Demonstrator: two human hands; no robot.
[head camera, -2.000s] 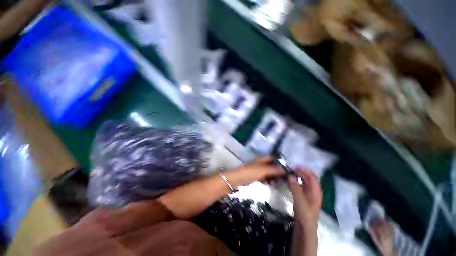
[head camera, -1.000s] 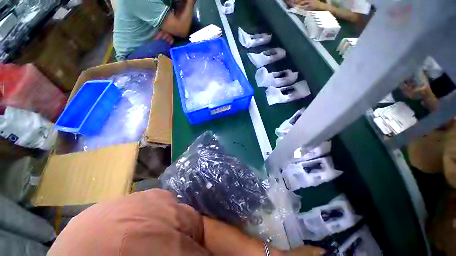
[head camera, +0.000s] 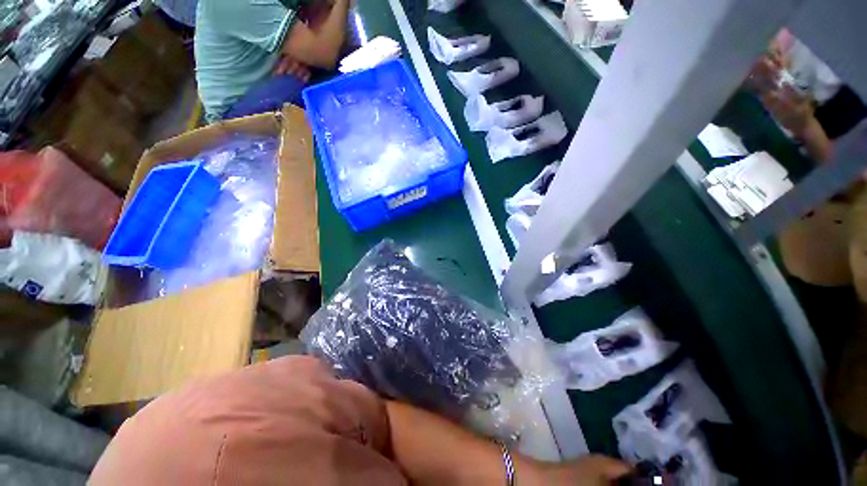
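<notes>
My left hand, with a bracelet at the wrist, is at the bottom edge, partly cut off. Its fingertips meet a dark cable beside a wrapped tray; whether they grip it is unclear. My right hand is out of the picture. White-wrapped trays with dark recesses lie in a line on the green belt. The nearest clear one has a dark cable in it, and another lies above it. A large clear bag of dark cables lies on the bench left of the belt rail.
A blue bin of clear plastic pieces stands beyond the bag. An open carton with a smaller blue bin is at left. A grey upright crosses the belt view. People sit at top and right. White pieces lie across the belt.
Two seconds ago both hands were together at a dark cable; now only my left hand shows, low at the edge. The view has swung, and the trays have shifted slightly since one second ago.
</notes>
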